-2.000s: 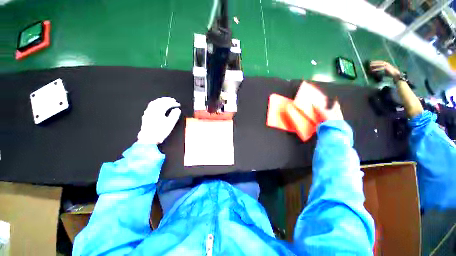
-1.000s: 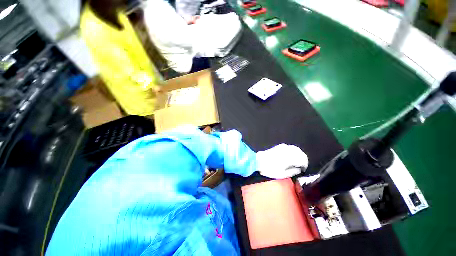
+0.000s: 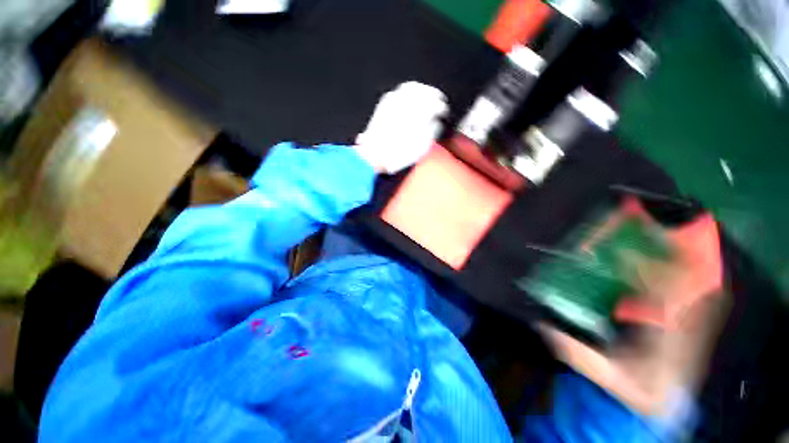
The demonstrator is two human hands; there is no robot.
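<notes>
My right hand (image 3: 666,350), bare and strongly blurred, is at the lower right and grips a green circuit board (image 3: 580,281). The board's dark frame is smeared by motion. Loose red-orange pads (image 3: 696,260) lie beside and partly behind this hand. My left hand (image 3: 405,127), in a white glove, is on the black bench beside the upper left corner of the red-orange work pad (image 3: 448,206). Its fingers are too blurred to read. The work pad has nothing on it. The screw feeder (image 3: 541,156) stands behind the pad, with the black screwdriver (image 3: 554,73) hanging over it.
The green belt (image 3: 701,104) runs behind the bench, with a red-orange pad (image 3: 516,22) on it at the top. An open cardboard carton (image 3: 160,156) stands at the left. A white object (image 3: 251,5) is cut off by the top edge. Yellow clothing shows at the left edge.
The view has swung back to the right from the left side of the line. My right hand, out of view one second ago, now shows with a circuit board. My left hand stays near the pad.
</notes>
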